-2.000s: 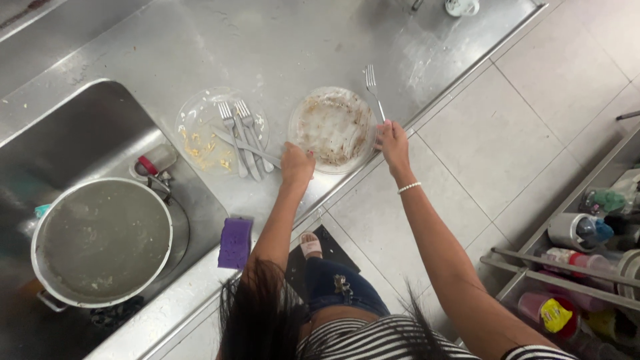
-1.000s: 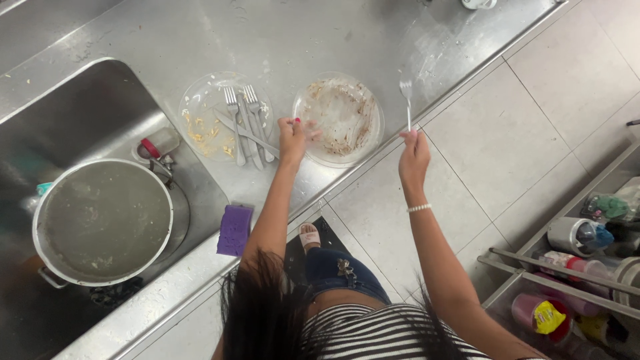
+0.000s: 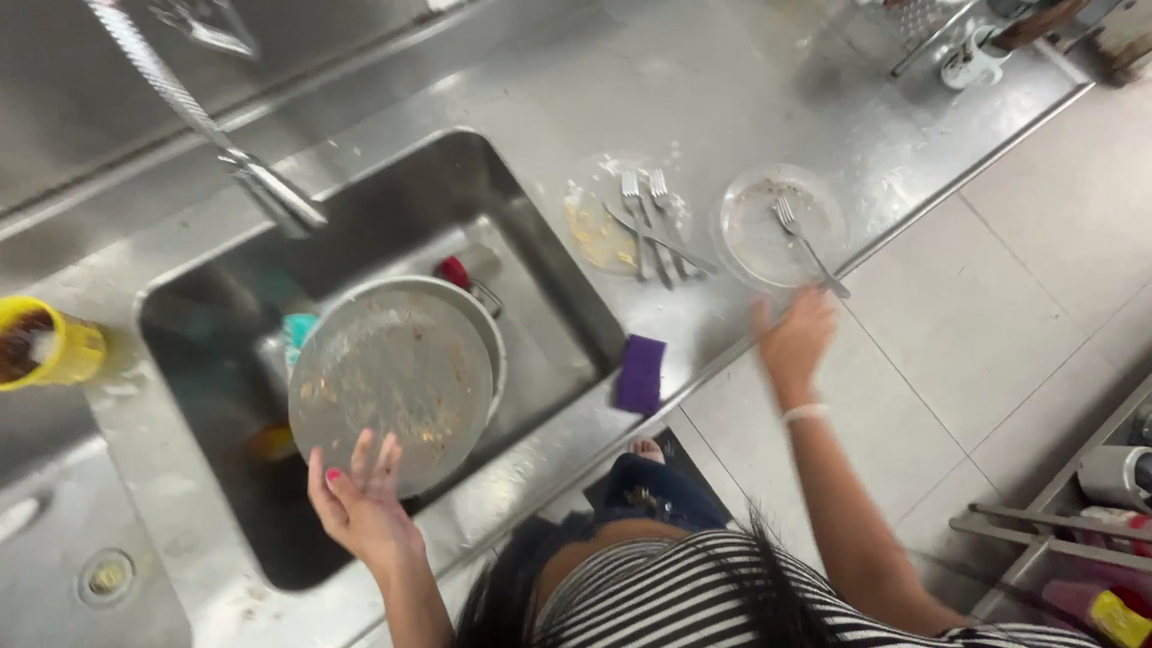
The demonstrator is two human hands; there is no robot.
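My left hand (image 3: 364,513) is over the sink's front, fingers apart at the lower edge of a soiled, see-through plate (image 3: 396,387). That plate overlaps a metal pot (image 3: 497,337) standing in the sink; no grip on it shows. My right hand (image 3: 796,337), blurred, has its fingers apart beside the handle of a fork (image 3: 801,236). The fork lies across a second soiled clear plate (image 3: 742,225) on the steel counter, its handle past the rim. Left of it, several pieces of cutlery (image 3: 652,225) lie on a clear plate with food scraps (image 3: 594,236).
A purple sponge (image 3: 640,373) lies at the edge of the sink (image 3: 562,301). A faucet (image 3: 279,193) reaches over the sink from behind. A yellow cup (image 3: 63,346) stands at left, a white mug (image 3: 975,63) at the back right. A rack (image 3: 1035,540) holds containers at lower right.
A soiled plate now overlaps the pot, which was uncovered before. My left hand has moved from the counter to the sink. The fork, earlier in my right hand, lies on the counter plate. The view has shifted left.
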